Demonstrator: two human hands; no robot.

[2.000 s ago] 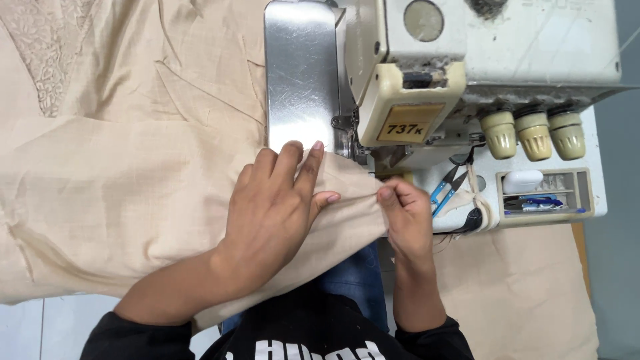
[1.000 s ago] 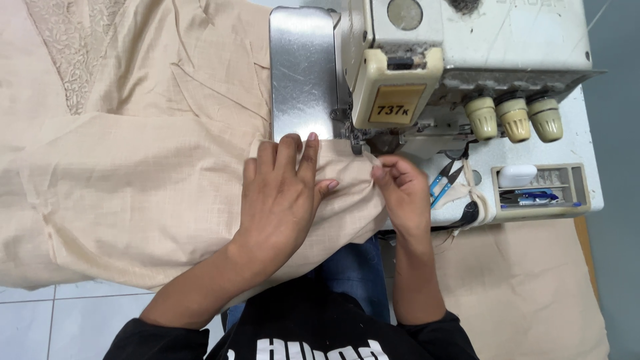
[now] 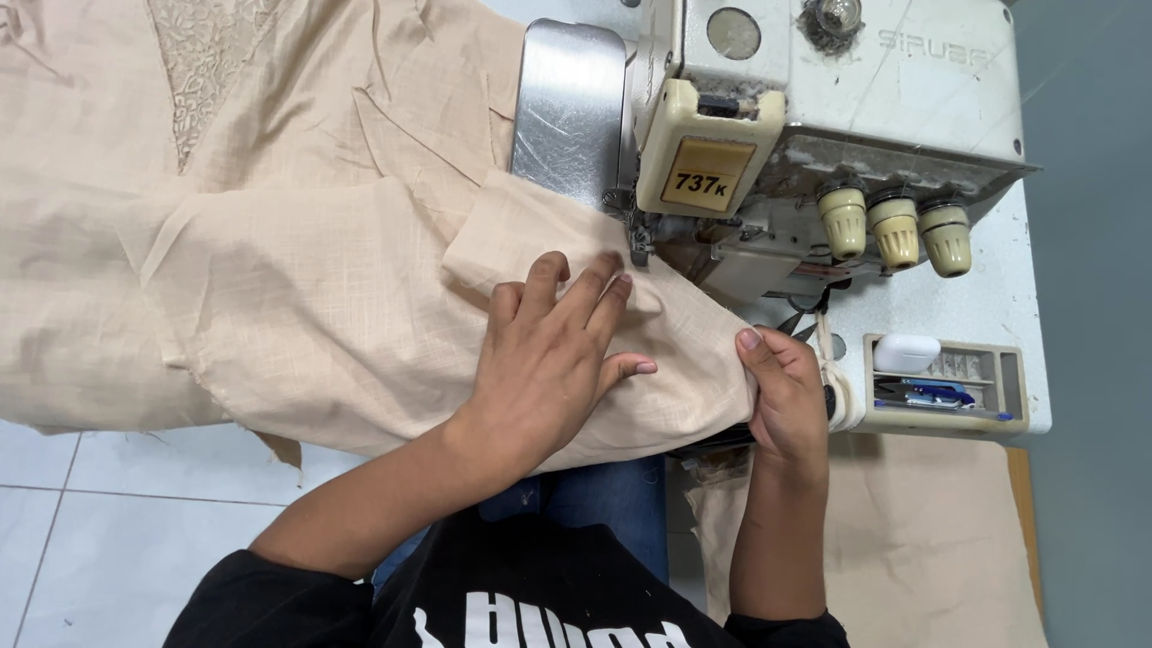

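Beige woven fabric (image 3: 306,297) spreads over the left side and reaches the presser foot (image 3: 640,245) of a white Siruba overlock sewing machine (image 3: 909,81). My left hand (image 3: 549,369) lies on the cloth just below the foot, palm down with fingers spread, gripping nothing. At the cloth's right edge, my right hand (image 3: 783,387) pinches it between thumb and fingers. The cloth's edge runs slanting from the foot down to that pinch. The needle itself is hidden behind the machine head.
A metal plate (image 3: 569,108) lies left of the machine head. Tension knobs (image 3: 895,232) line its front. A small tray (image 3: 1012,387) holds a white case (image 3: 906,353) and pens. Partly hidden snips (image 3: 792,324) lie behind my right hand. More beige fabric (image 3: 909,531) hangs at lower right.
My right hand has moved right and down from near the presser foot, with the fabric edge now stretched out between them. The cloth at the metal plate now lies at a slant.
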